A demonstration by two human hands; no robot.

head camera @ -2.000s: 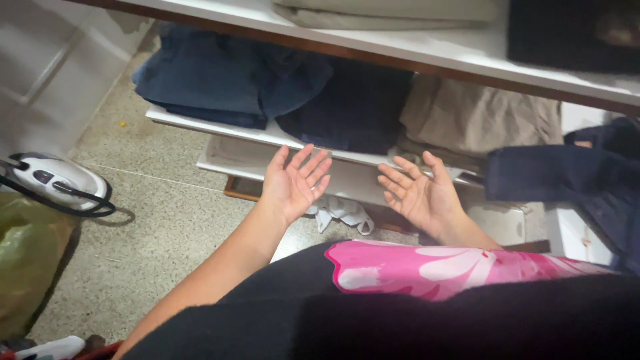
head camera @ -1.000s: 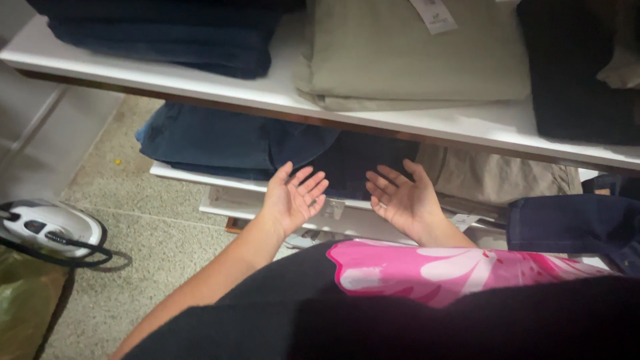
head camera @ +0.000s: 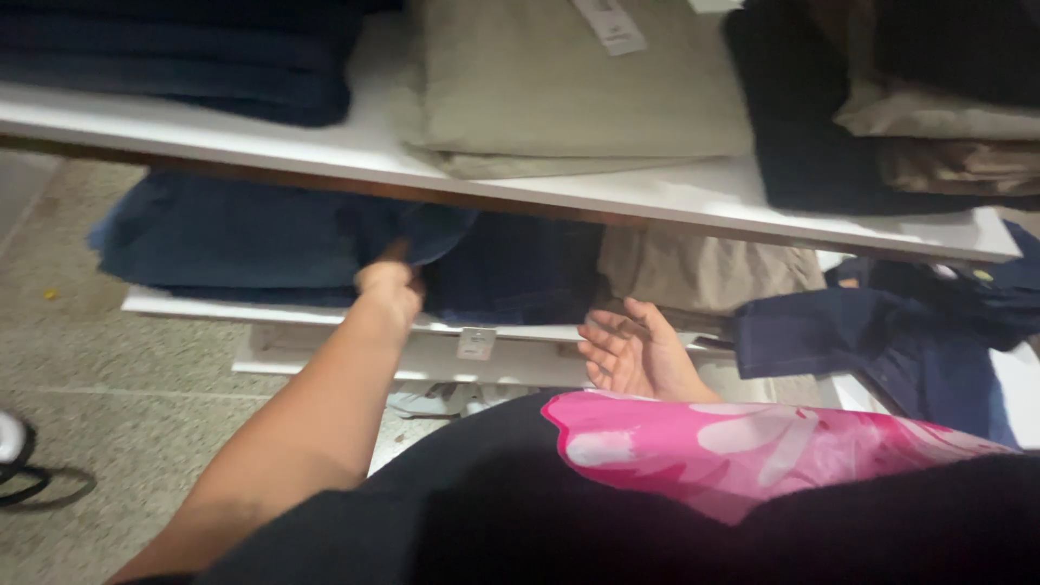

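My left hand reaches to the folded blue jeans on the lower shelf; its fingers are blurred at the fabric's right end, and whether they grip it is unclear. Beside it lies a darker navy folded garment. My right hand is palm up with fingers apart and holds nothing, just in front of folded beige trousers. A small paper tag hangs at the shelf edge below the navy garment.
The upper white shelf crosses above both hands, bearing folded khaki trousers and dark garments. Navy clothing drapes at the right. A pink floral cloth lies by my waist. A steam iron shows partly at the left edge.
My left hand has moved from open, palm up, in front of the shelf to the blue jeans. My right hand stays palm up. The view has shifted toward the upper shelf.
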